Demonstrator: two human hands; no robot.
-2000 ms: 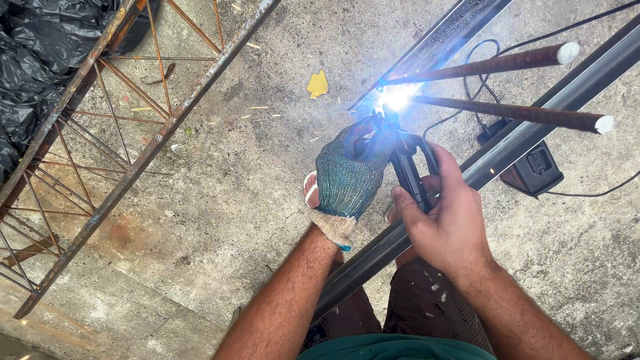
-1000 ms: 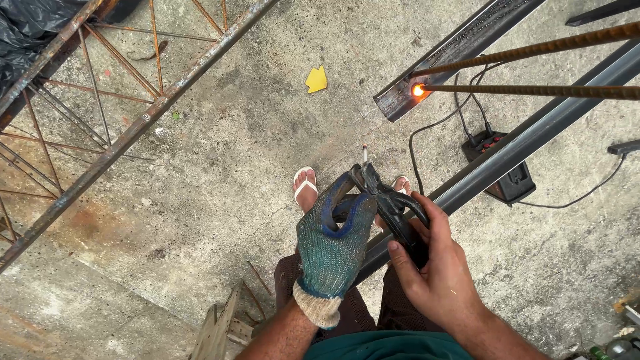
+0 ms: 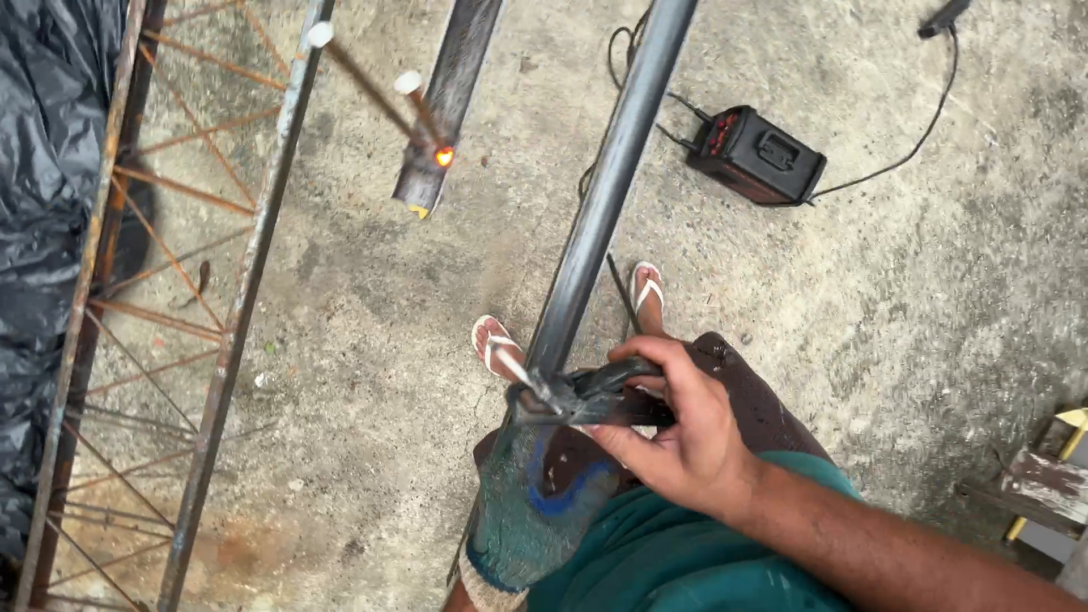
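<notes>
My right hand (image 3: 688, 425), bare, grips the black handle of a welding electrode holder (image 3: 608, 395). A short electrode stub (image 3: 513, 365) sticks out of its jaws toward the upper left. My left hand (image 3: 540, 501), in a teal knit glove with a worn coating, is at the jaw end of the holder; its fingers are partly hidden, and I cannot tell how firmly they grip. Farther off, a spot of metal (image 3: 444, 156) glows orange where steel rods (image 3: 370, 81) meet the end of a steel channel (image 3: 463, 72).
A long dark steel bar (image 3: 608, 187) runs up from beside my hands. A black welding machine (image 3: 756, 157) with cables sits right of it on concrete. A rusty lattice truss (image 3: 225, 340) and black plastic sheeting (image 3: 38, 212) lie at left, a worn wooden piece (image 3: 1050, 489) at lower right.
The bright arc of two seconds ago is out, leaving a glowing spot. Both hands and the holder have come away from the joint toward my body. The view has turned.
</notes>
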